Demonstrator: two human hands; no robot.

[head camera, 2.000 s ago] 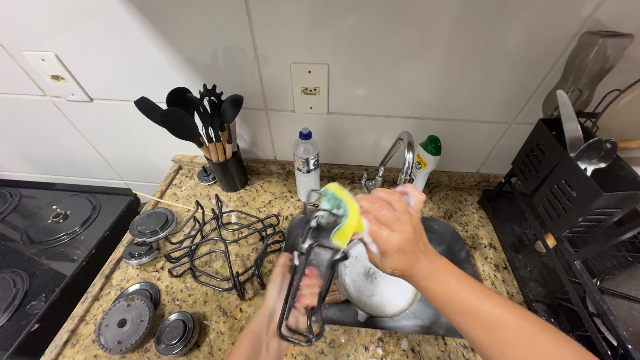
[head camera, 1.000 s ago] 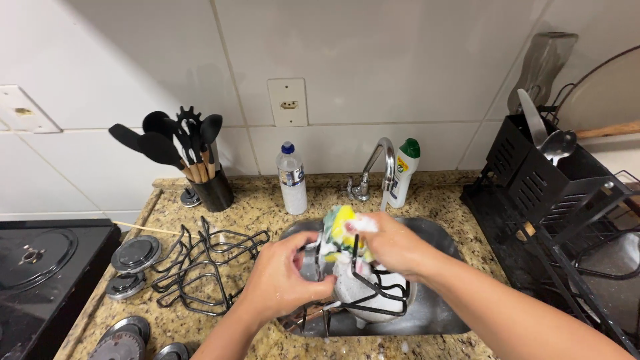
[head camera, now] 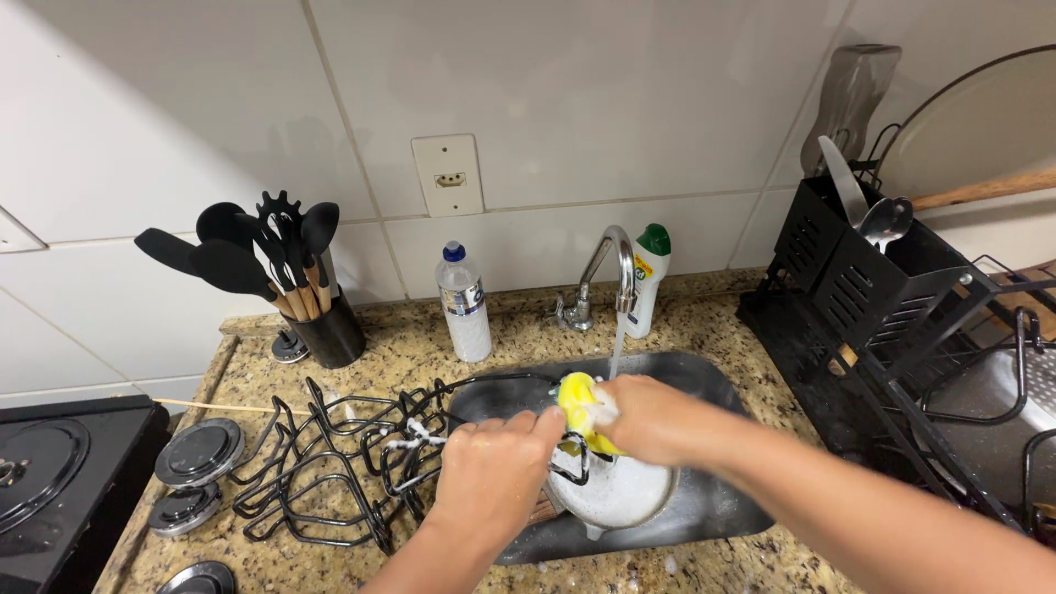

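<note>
My left hand (head camera: 499, 462) grips a black wire stove grate (head camera: 577, 466) over the left part of the steel sink (head camera: 726, 511). Soap suds cling to the grate's left end. My right hand (head camera: 648, 417) squeezes a yellow sponge (head camera: 580, 404) around a bar of that grate, close beside my left fingers. Below them in the basin lies a round pan or bowl (head camera: 619, 495) with foamy water. A thin stream of water runs from the chrome faucet (head camera: 623, 272) behind my right hand. More black grates (head camera: 322, 487) lie on the granite counter at left.
Burner caps (head camera: 200, 452) lie by the black stove (head camera: 58, 487). Behind stand a utensil holder (head camera: 330, 334), a blue-capped bottle (head camera: 464, 309) and a green-capped Cif bottle (head camera: 649, 285). At right, a black dish rack (head camera: 874, 289) holds cutlery; another grate (head camera: 1023, 371) rests in its lower part.
Water now runs from the faucet; no stream shows earlier. The held grate has turned and extends left, toward the grates on the counter. Both hands still hold the grate and sponge.
</note>
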